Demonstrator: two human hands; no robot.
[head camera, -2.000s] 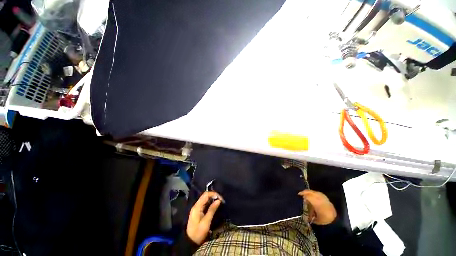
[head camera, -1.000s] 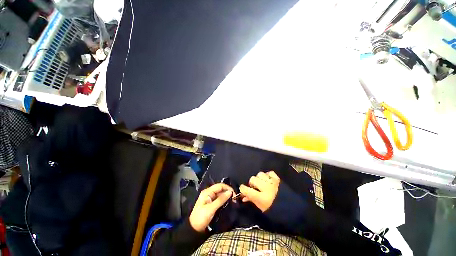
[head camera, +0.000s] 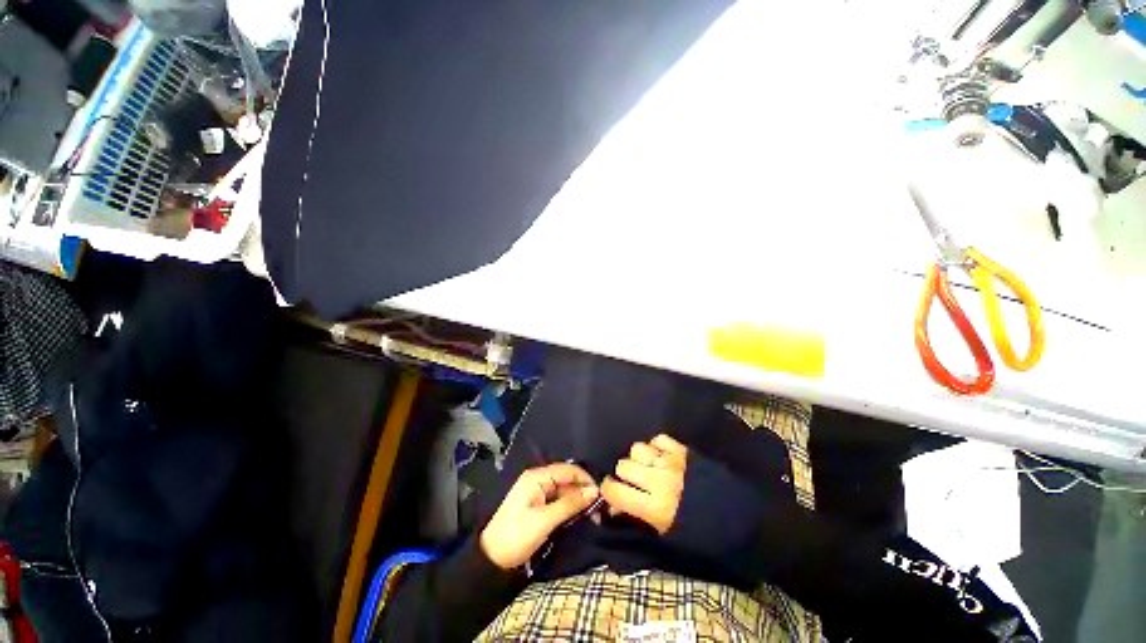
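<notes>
A dark garment panel (head camera: 616, 396) lies over my lap below the table edge. My left hand (head camera: 534, 513) pinches a small part of it between thumb and fingertips. My right hand (head camera: 646, 484) is curled close beside it, its fingertips at the same spot. A small pale or shiny bit shows between the fingertips, too small to name. A larger dark panel (head camera: 427, 138) with a white line along its left side lies on the table. Fabric shears (head camera: 961, 302) with one red and one orange loop lie at the right.
The white table's front edge runs above my hands, with yellow tape (head camera: 767, 349) on it. The sewing machine (head camera: 1081, 75) is upper right. A plastic basket (head camera: 132, 138) stands upper left. A black garment heap (head camera: 189, 465) hangs at left. White scraps (head camera: 965, 502) lie lower right.
My right hand has come from the panel's right side to meet my left hand over the lap. Since one second ago, both hands have shifted only slightly. The view has turned a little.
</notes>
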